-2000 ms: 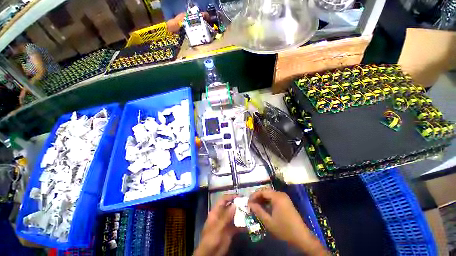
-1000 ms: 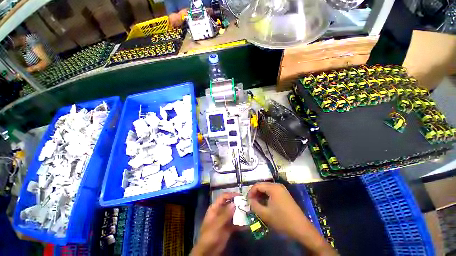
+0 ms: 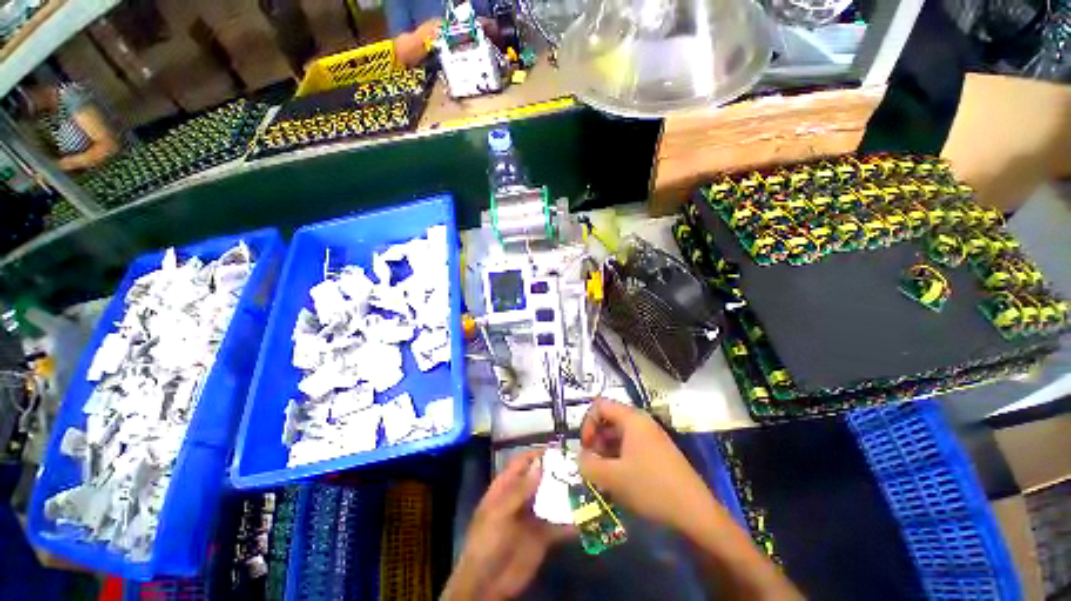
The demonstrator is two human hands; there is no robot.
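My left hand (image 3: 507,531) is closed around a white plastic housing (image 3: 556,484) and holds it below the soldering machine (image 3: 538,308). A small circuit board (image 3: 598,519) with a green edge and a yellow part hangs at the housing's lower right. My right hand (image 3: 632,452) is at the housing's upper right with thumb and fingertips pinched together. What the fingertips pinch is too small to tell; it may be a thin wire. The dark iron (image 3: 559,411) points down from the machine to the housing's top edge.
Two blue bins (image 3: 460,405) of white housings stand at the left. A black fan (image 3: 665,311) is right of the machine. Black foam sheets (image 3: 822,317) with rows of boards lie at the right. A blue slatted crate (image 3: 928,505) is low at the right. A clear hood (image 3: 666,59) hangs above.
My right hand has moved slightly up, nearer the iron tip. The housing has shifted a little left and up, and the board hangs more steeply beside it.
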